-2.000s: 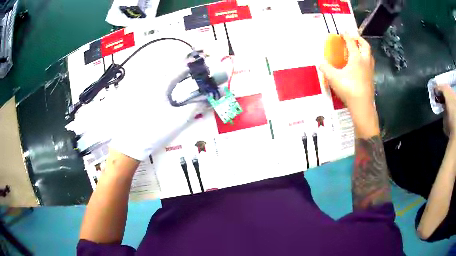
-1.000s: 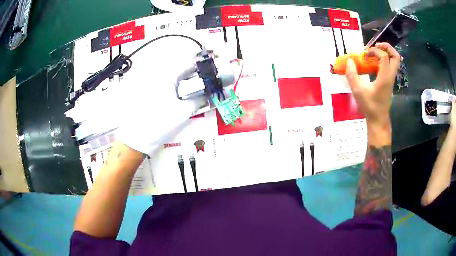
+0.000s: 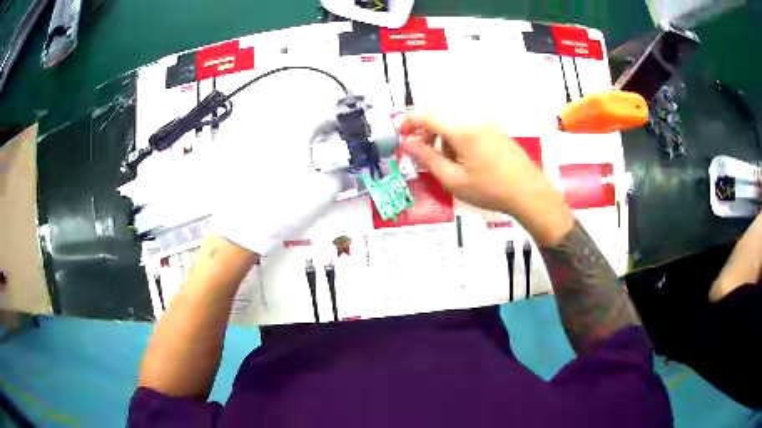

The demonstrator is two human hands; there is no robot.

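My left hand (image 3: 263, 196), in a white glove, holds a pale appliance body that is hard to tell from the glove. A black bracket (image 3: 355, 134) sits at the body's end, with a short grey cylinder (image 3: 384, 138) beyond it. A green circuit board (image 3: 390, 192) hangs from the bracket on wires. My bare right hand (image 3: 451, 159) is at the red wire (image 3: 401, 125) beside the cylinder, fingertips close together; they seem to pinch the wire. A black power cord (image 3: 180, 125), coiled and tied, runs to the bracket.
An orange holder (image 3: 603, 112) lies at the right edge of the printed cardboard (image 3: 434, 288). Beyond it are a dark box (image 3: 656, 63) and a pile of small black parts (image 3: 666, 121). White housings lie at the top (image 3: 372, 10) and far right (image 3: 735, 185), near another person's arm (image 3: 739, 259).
My right hand has let go of the orange holder at the right and moved left to the red wire. My left hand still holds the body in nearly the same place.
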